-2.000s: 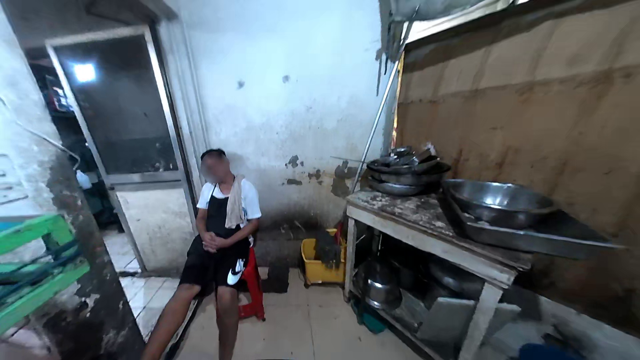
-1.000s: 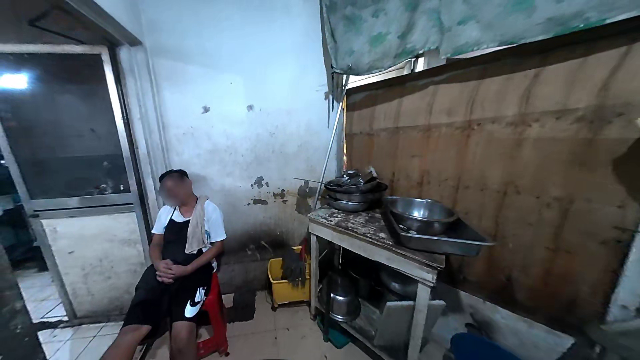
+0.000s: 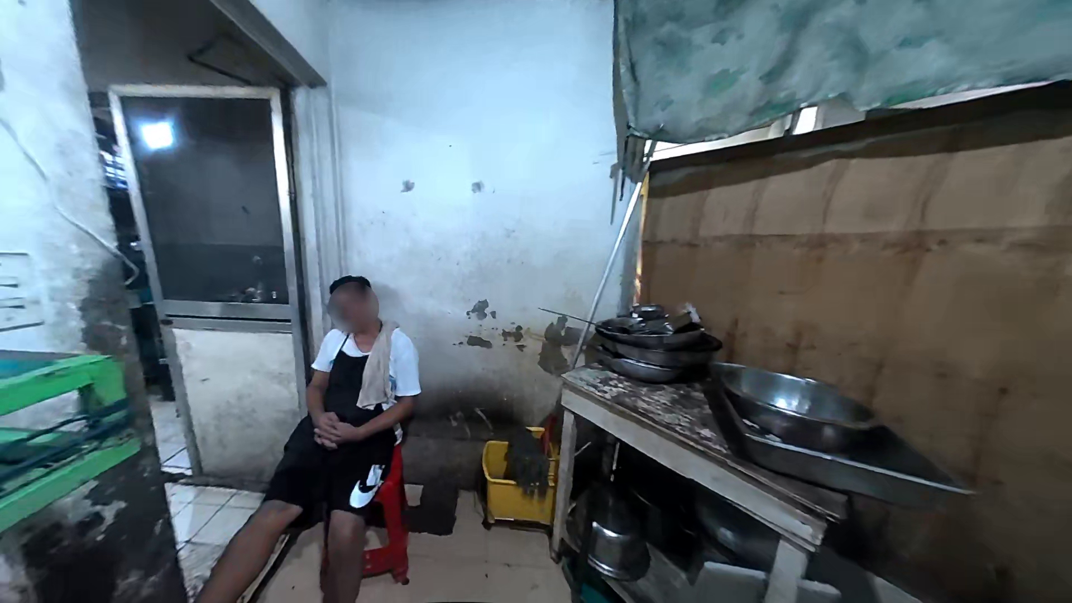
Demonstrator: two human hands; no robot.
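Observation:
Neither my left hand nor my right hand shows in the head view. At the right, a worn wooden table [image 3: 670,427] bears a stack of metal pans [image 3: 657,347], with smaller items lying in the top one. Beside the stack, a wide steel bowl [image 3: 796,402] rests on a rectangular metal tray [image 3: 846,469] that juts past the table's edge. Below the tabletop, a rounded steel pot [image 3: 617,540] stands among other cookware that is partly hidden in shadow.
A person [image 3: 352,419] sits on a red plastic stool [image 3: 392,519], hands clasped. A yellow mop bucket [image 3: 517,486] stands left of the table. Further left are a framed door [image 3: 226,310] and a green rack [image 3: 67,385]. A stained green sheet [image 3: 821,59] hangs at upper right.
The view has swung right and then partly back left. The seated person, the pans and the bucket show no plain move.

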